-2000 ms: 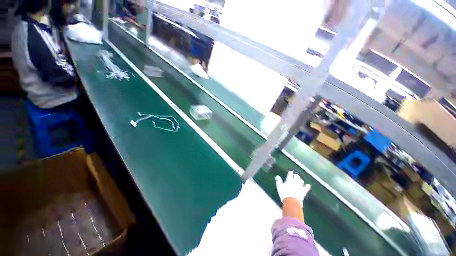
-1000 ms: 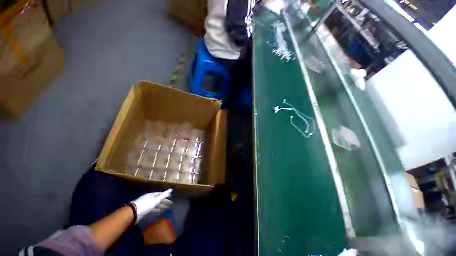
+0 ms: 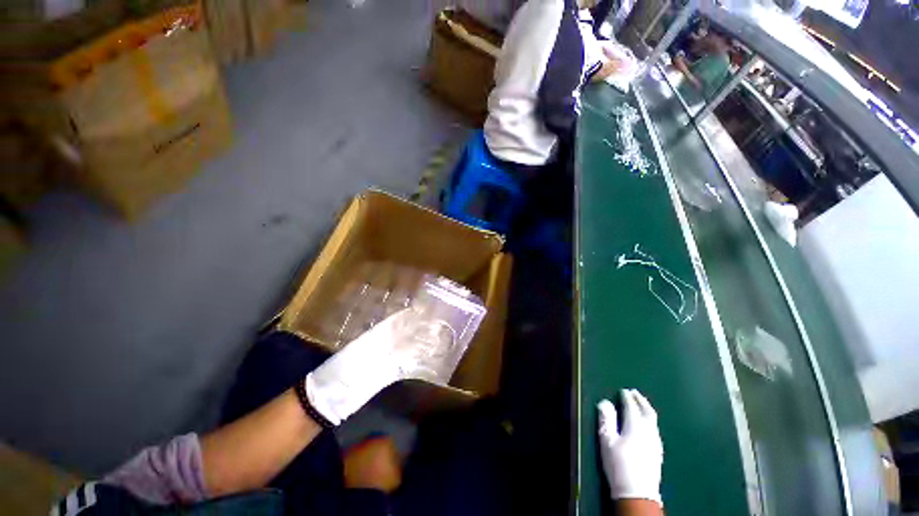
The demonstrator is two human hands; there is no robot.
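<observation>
My left hand (image 3: 365, 365) wears a white glove and holds a clear plastic box (image 3: 448, 320) over the near right part of the open brown carton (image 3: 333, 237). The fingers are partly hidden behind or against the box. Rows of clear boxes (image 3: 371, 294) show at the carton's bottom. My right hand (image 3: 632, 448), also in a white glove, lies palm down and empty on the green conveyor belt (image 3: 615, 348), near its left edge, with fingers apart. A white looped cord (image 3: 665, 282) lies on the belt beyond it.
A clear box (image 3: 763, 353) lies on the second green lane. A white tangled heap (image 3: 630, 141) lies farther up the belt. A person (image 3: 524, 91) sits on a blue stool (image 3: 482, 186). Closed cartons (image 3: 151, 121) stand at the upper left; grey frame bars slant above the belt.
My left hand has moved from the carton's near edge to above the carton and now holds a clear box. My right hand has come further into view on the green belt.
</observation>
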